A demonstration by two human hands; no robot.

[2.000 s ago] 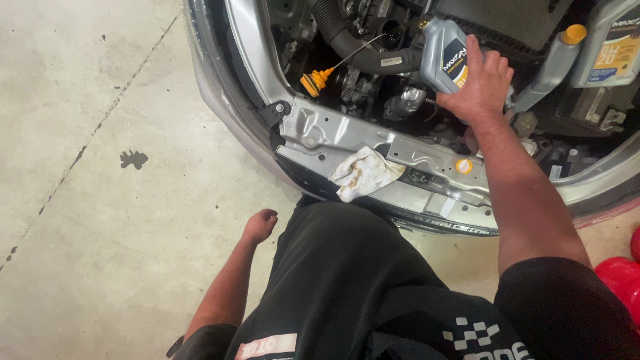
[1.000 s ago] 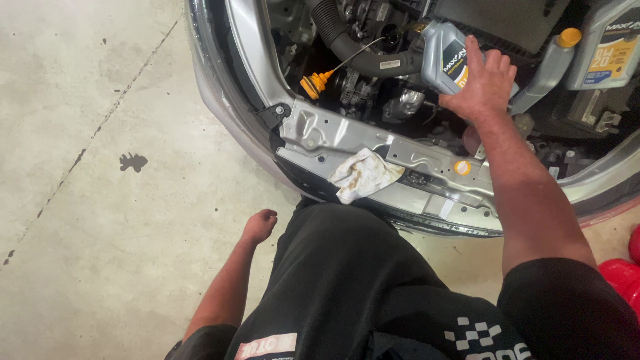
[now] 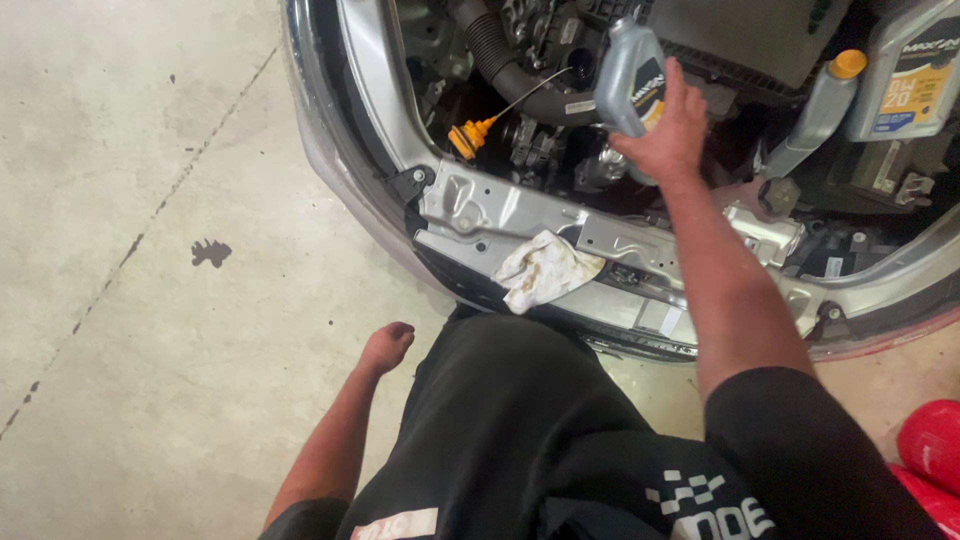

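Note:
My right hand [image 3: 671, 127] is closed around a grey plastic motor oil bottle [image 3: 619, 82] over the engine bay. The uncapped-looking neck lies at the upper left of the bottle, near a dark round opening [image 3: 581, 61] in the engine. Left of it, an orange dipstick handle [image 3: 471, 138] rests above the engine parts, its thin rod crossing a black corrugated hose [image 3: 491, 45] towards that opening. My left hand [image 3: 389, 347] hangs low beside my leg, fingers curled, nothing seen in it. A stained white rag [image 3: 547, 271] lies on the silver front crossmember [image 3: 510, 201].
Right of the bottle stand a grey container with an orange cap [image 3: 814, 112] and a large grey oil jug [image 3: 911, 82], both in the engine bay. The car's front edge curves around me. Red objects [image 3: 930, 446] are at the lower right, and concrete floor [image 3: 150, 300] lies left.
My right hand and the oil bottle have moved a little to the left. My left hand, the rag and the dipstick have stayed where they were.

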